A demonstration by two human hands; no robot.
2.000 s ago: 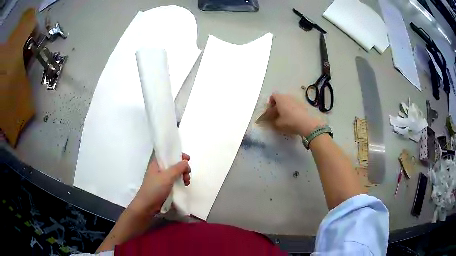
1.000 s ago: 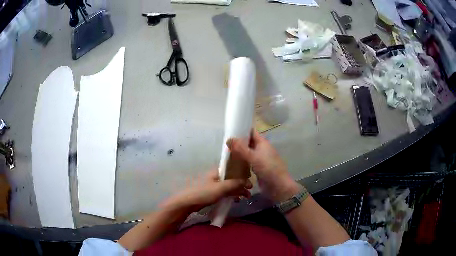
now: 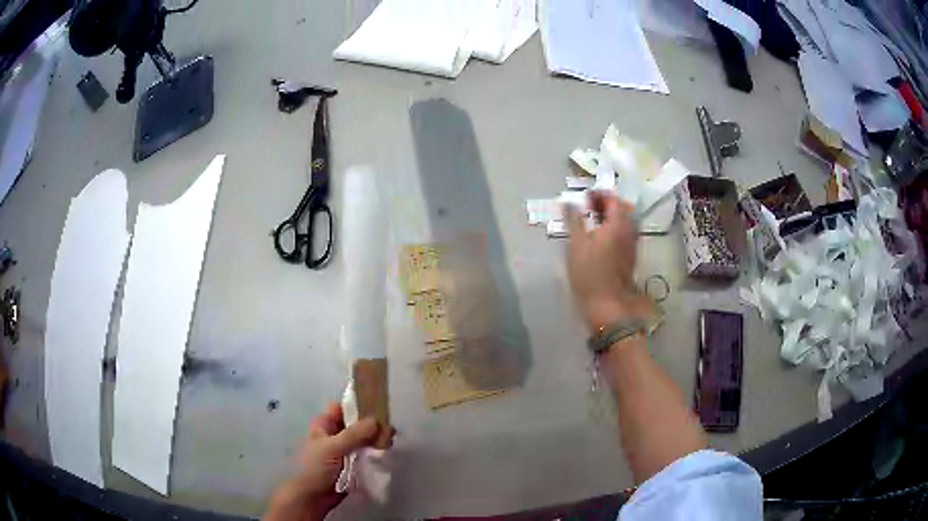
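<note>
My left hand [image 3: 331,448] holds a rolled white cloth bundle [image 3: 363,265] upright near the table's front edge. A buff ticket [image 3: 370,392] lies against the bundle's lower part, under my thumb. My right hand [image 3: 602,249] is at a small heap of white strips and slips [image 3: 636,173]; its fingertips touch a white slip, and whether they grip it is blurred. Buff printed tickets [image 3: 427,310] lie between my hands, partly under a grey translucent curved ruler [image 3: 458,193].
Two white cut pieces [image 3: 81,326] lie at left, black shears [image 3: 317,193] right of them. A dark oblong case [image 3: 719,366], a box of small brownish bits [image 3: 710,229] and heaped white ribbons [image 3: 839,295] are at right. Folded white cloth [image 3: 407,36] lies at the back.
The bundle, earlier held by both hands, is now in my left hand only, further left. My right hand has moved from it, right and up to the white slips. The view has shifted right.
</note>
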